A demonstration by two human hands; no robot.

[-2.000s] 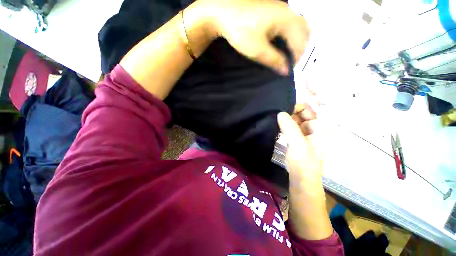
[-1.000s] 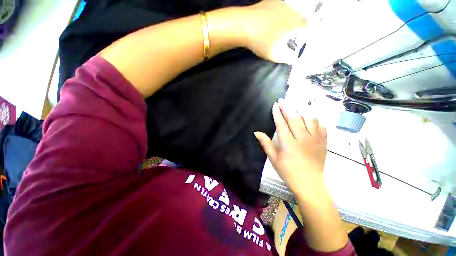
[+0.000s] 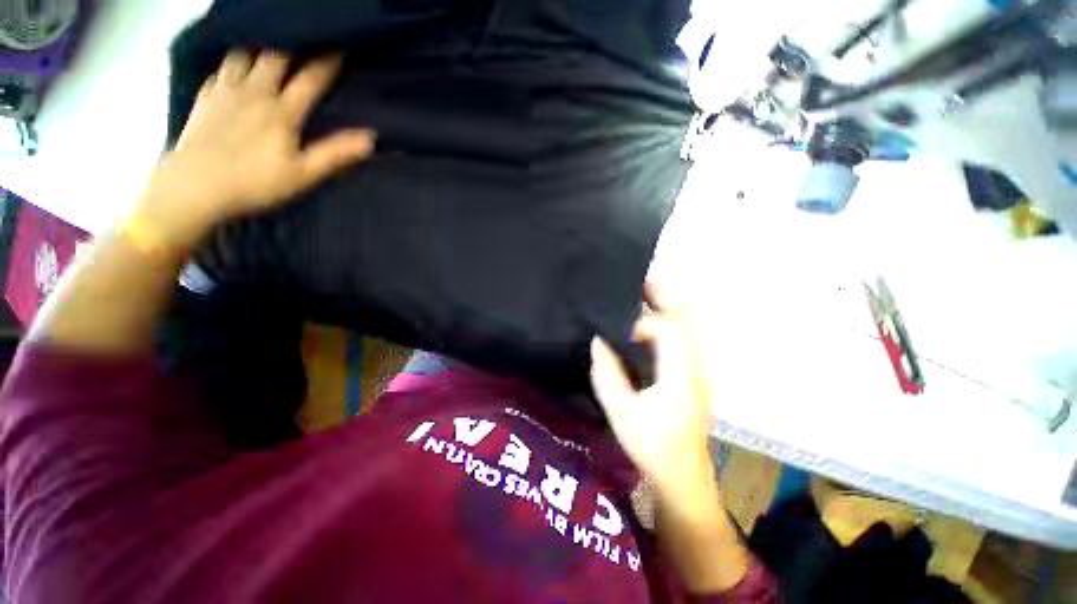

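Observation:
The black garment (image 3: 496,224) spreads over the table and down towards my body. Its right edge lies at the presser foot and needle area (image 3: 699,118), with creases fanning out from there. My left hand (image 3: 254,142) rests flat on the garment's left part, fingers spread. My right hand (image 3: 656,389) is at the garment's near right edge, slightly blurred, with black cloth between thumb and fingers. Red-handled thread snips (image 3: 895,340) lie on the white table to the right.
The sewing machine's grey-blue knob (image 3: 827,183) stands right of the needle area, beside blurred metal parts. The white table's near edge (image 3: 874,472) carries a grey strip. Dark cloth (image 3: 844,560) lies below it. A purple machine part (image 3: 36,59) shows at upper left.
My left hand has moved from near the needle to the garment's left part. My right hand has moved down towards me, to the near edge. The cloth's edge now reaches the needle area.

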